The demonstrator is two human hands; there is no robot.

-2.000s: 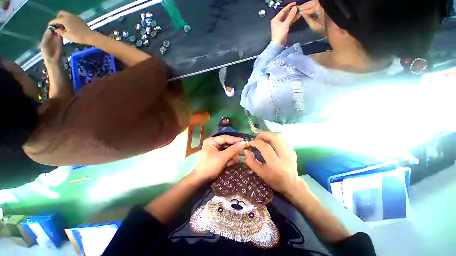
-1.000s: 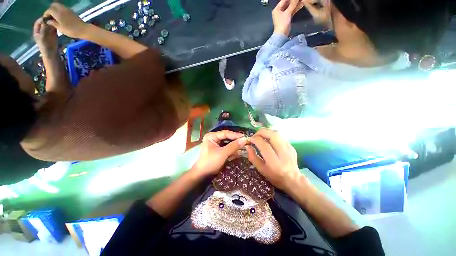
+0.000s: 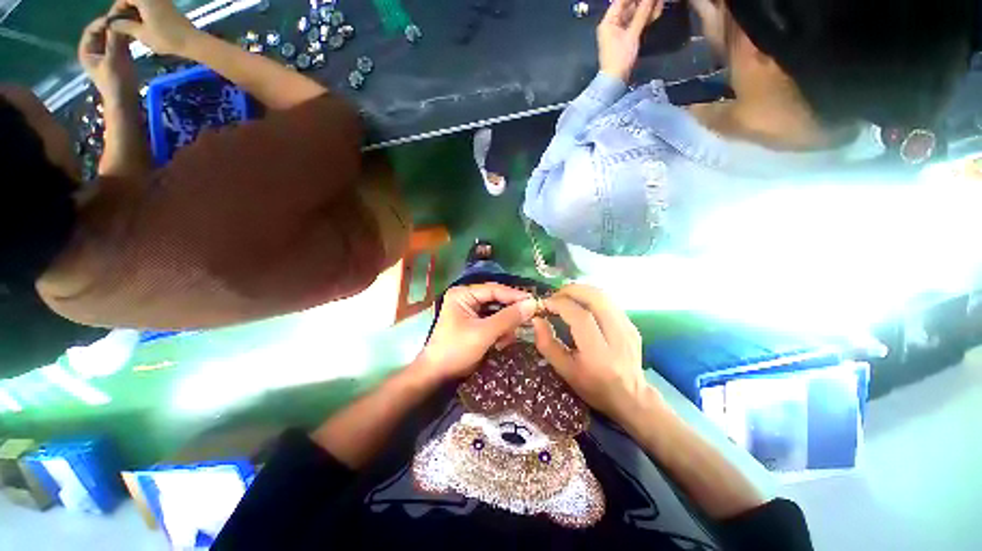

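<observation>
My left hand (image 3: 471, 328) and my right hand (image 3: 595, 342) meet in front of my chest, above the bear on my shirt. Their fingertips pinch a very small part (image 3: 537, 307) between them. The part is mostly covered by the fingers and too small to identify. Both hands are bare and hold it from either side.
Ahead is a dark bench (image 3: 463, 81) with clusters of small round parts (image 3: 320, 38). A person in brown sits ahead left beside a blue bin (image 3: 197, 108); a person in light denim sits ahead right. An orange stool (image 3: 418, 274) and blue crates (image 3: 791, 414) stand around.
My hands stay together with the small part between the fingertips, with only slight finger shifts. The view has shifted a little. The neighbours' hands have moved slightly.
</observation>
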